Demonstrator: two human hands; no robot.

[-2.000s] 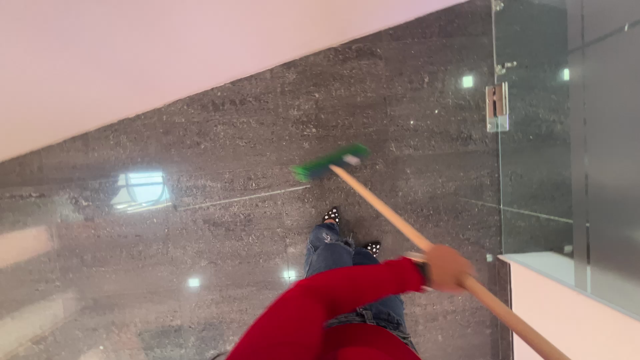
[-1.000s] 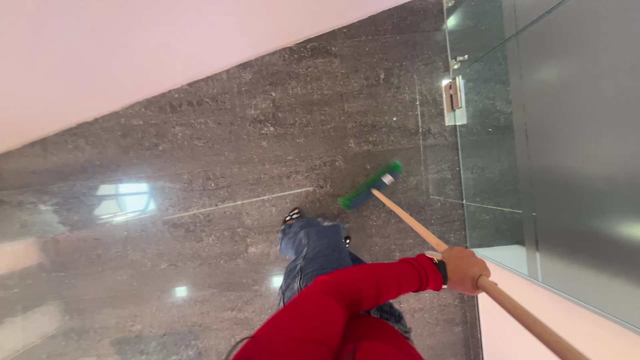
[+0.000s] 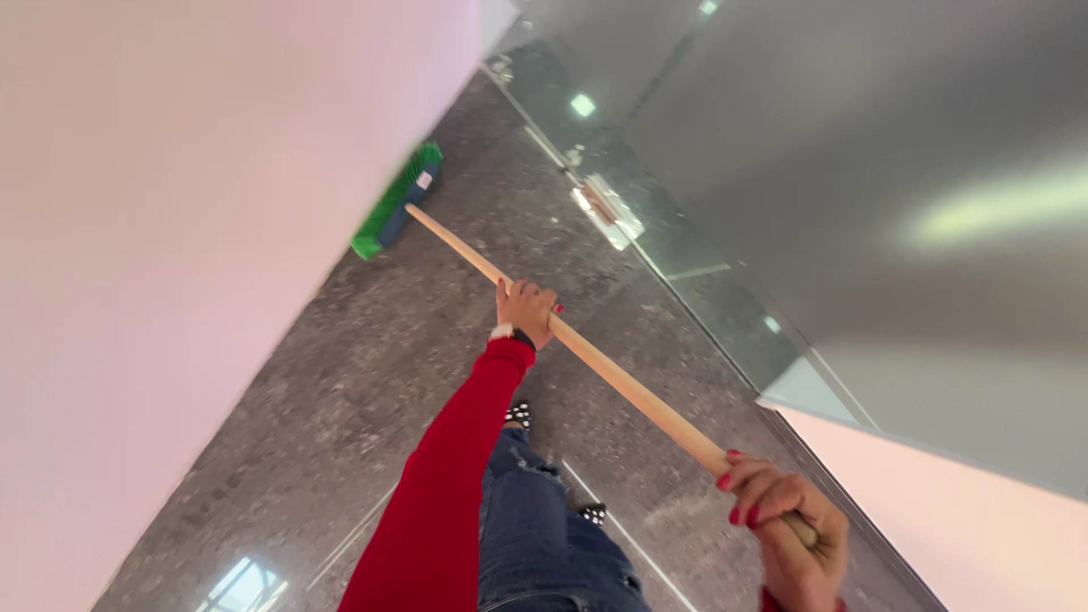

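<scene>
A push broom with green bristles and a dark blue head lies against the foot of the pale wall. Its wooden handle runs down to the right across the view. My left hand, with a dark band at the wrist, is closed round the handle's lower half, nearer the broom head. My right hand grips the handle close to its top end, at the lower right.
The pale wall bounds the dark stone floor on the left. To the right stand a glass panel with a metal fitting and a grey surface. My feet in dotted shoes are on the floor.
The broom head has moved up to the wall's foot. My right hand now shows on the handle's end; it was out of view before. The view has turned strongly.
</scene>
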